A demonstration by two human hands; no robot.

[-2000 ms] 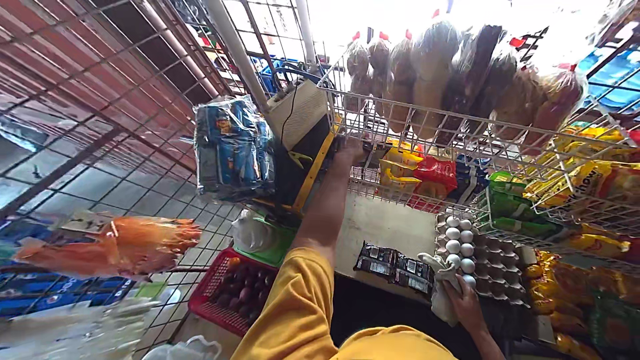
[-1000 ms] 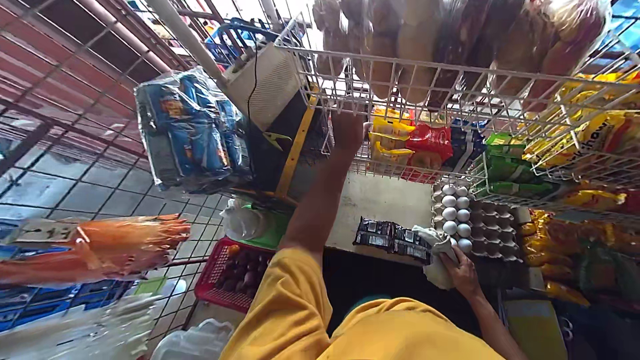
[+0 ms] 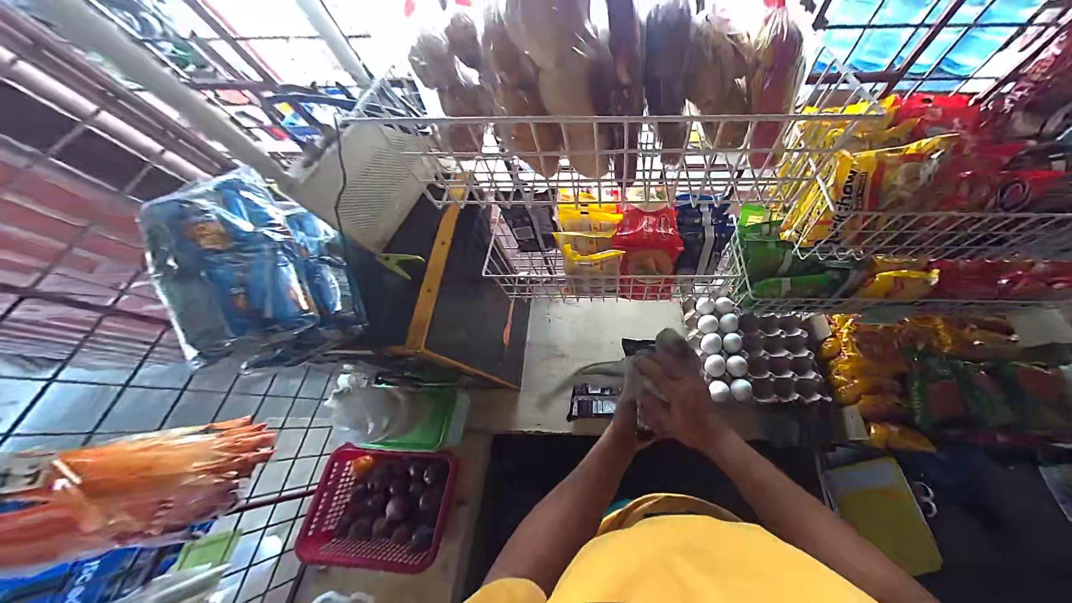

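My left hand (image 3: pixel 630 402) and my right hand (image 3: pixel 677 394) are together over the counter's front edge, just left of the egg tray. A greyish cloth (image 3: pixel 599 368) is bunched between them, blurred, with one end trailing left; its exact grip is partly hidden by the fingers. Dark sachets (image 3: pixel 593 402) lie on the pale counter (image 3: pixel 553 335) beside and partly behind my hands. White eggs (image 3: pixel 712 343) fill the left columns of a cardboard egg tray (image 3: pixel 775 356).
White wire baskets (image 3: pixel 620 285) with colourful packets hang above the counter. A red plastic basket (image 3: pixel 306 536) of dark round produce stands at lower left, near a green container (image 3: pixel 452 419). Blue wrapped packs (image 3: pixel 243 268) hang on the left grille. Yellow-brown packets (image 3: pixel 888 368) lie at right.
My left hand has come down from the hanging wire basket to meet my right hand over the counter. The cloth, earlier in my right hand, is now between both.
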